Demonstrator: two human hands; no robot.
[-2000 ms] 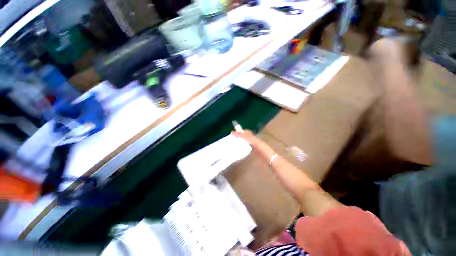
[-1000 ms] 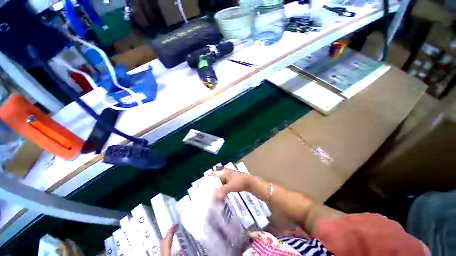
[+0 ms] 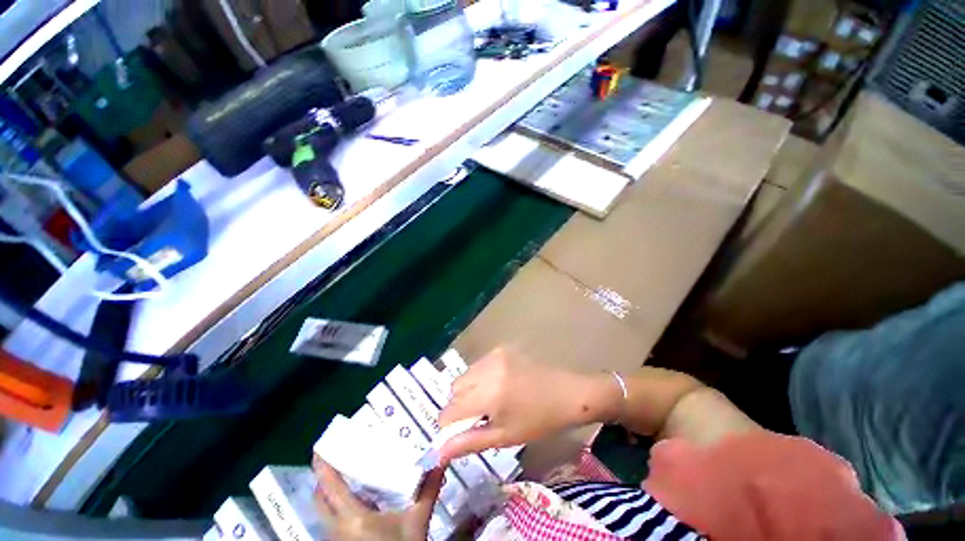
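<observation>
A white retail box (image 3: 372, 456) is tilted up above the row. My left hand (image 3: 370, 512) holds it from below, fingers at its left side and thumb near its lower right corner. My right hand (image 3: 519, 402) is at the box's right end, its fingers pinching a small pale piece (image 3: 457, 433) that touches the box; what the piece is I cannot tell. A row of white boxes (image 3: 413, 391) with small round icons and black text lies under and beside both hands. My left hand is cut off by the lower edge.
A loose box (image 3: 339, 341) lies on the green conveyor belt (image 3: 423, 248). Brown cardboard (image 3: 624, 264) lies at right, with flat panels (image 3: 603, 127) beyond. A shelf behind holds a drill (image 3: 312, 159) and blue tray (image 3: 159, 238). A person's sleeve (image 3: 889, 391) and large carton (image 3: 847, 222) are at right.
One second ago my hands were over bunched clear film and boxes. Now my left hand holds up one box and my right hand pinches the pale piece against it. The view has shifted.
</observation>
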